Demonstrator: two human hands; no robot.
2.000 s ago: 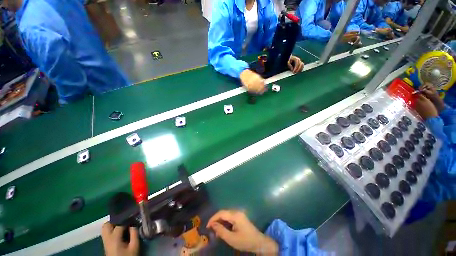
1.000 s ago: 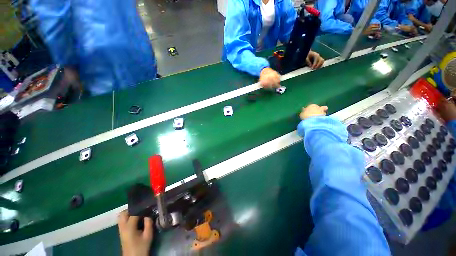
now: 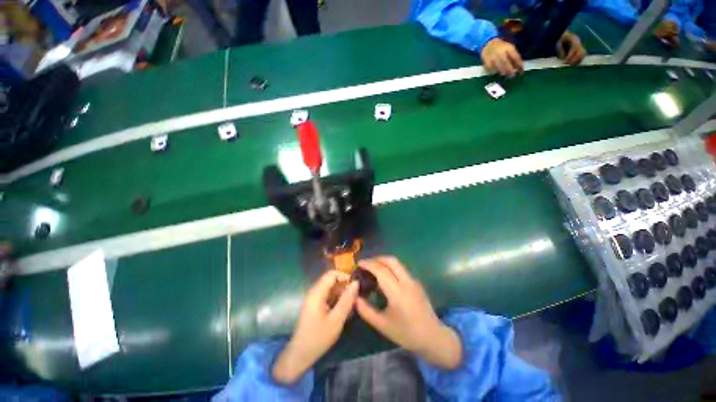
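Note:
My left hand (image 3: 318, 318) and my right hand (image 3: 399, 308) meet in front of the press fixture (image 3: 283, 196). A round black part (image 3: 366, 281) is between their fingertips, mostly in my right fingers; a small brownish edge shows at my left fingertips, too blurred to name. The orange-brown locating nest (image 3: 344, 259) lies just beyond the fingers, partly hidden by them. The toggle clamp (image 3: 322, 206) stands upright with its red handle (image 3: 309, 144) raised.
The green conveyor belt (image 3: 463, 133) runs behind the fixture with square silver-white parts (image 3: 382, 111) and black discs (image 3: 140, 206). A blister tray of black discs (image 3: 586, 224) stands at right. A white paper slip (image 3: 92, 308) lies at left. Another worker's hand (image 3: 502, 57) is across the belt.
My right hand has come back from over the belt to the fixture, and my left hand has left the fixture's side to meet it. The view has shifted; the fixture now appears nearer the centre.

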